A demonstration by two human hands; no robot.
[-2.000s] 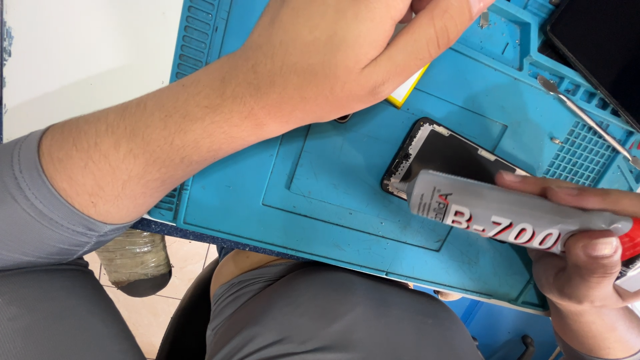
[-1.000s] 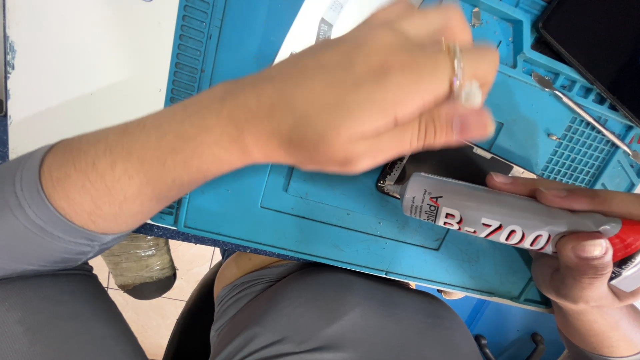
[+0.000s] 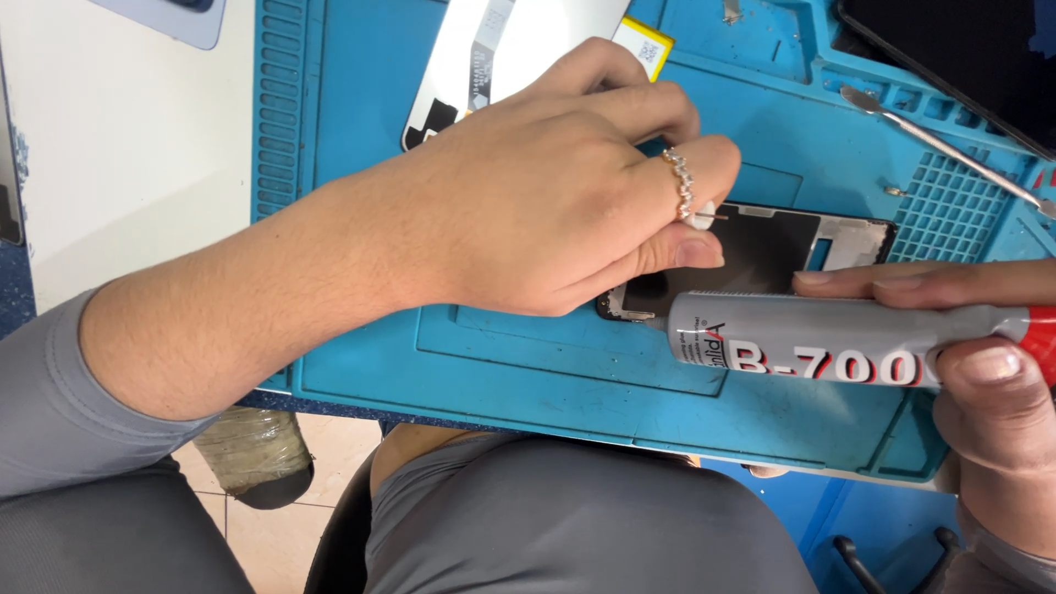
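Note:
My right hand (image 3: 982, 346) grips a grey B-7000-type glue tube (image 3: 800, 342) with a red end, held sideways with its nozzle pointing left. The nozzle tip lies at the lower left corner of a black phone frame (image 3: 858, 239) on the blue mat. Between the thumb and forefinger of my left hand (image 3: 569, 181), which wears a ring, is a small white cap with a thin metal pin (image 3: 705, 216). That hand hovers over the left part of the frame and hides some of it.
Behind my left hand lie a white phone screen panel (image 3: 437, 74) and a yellow-edged battery (image 3: 652, 45). A metal spudger (image 3: 949, 148) rests on the blue silicone mat (image 3: 528, 363) at the right, near a dark phone or screen (image 3: 949, 58) in the upper right corner.
My left hand has moved down toward the phone frame, and the pinned cap between its fingers now shows clearly. My right hand still holds the tube at the frame's corner.

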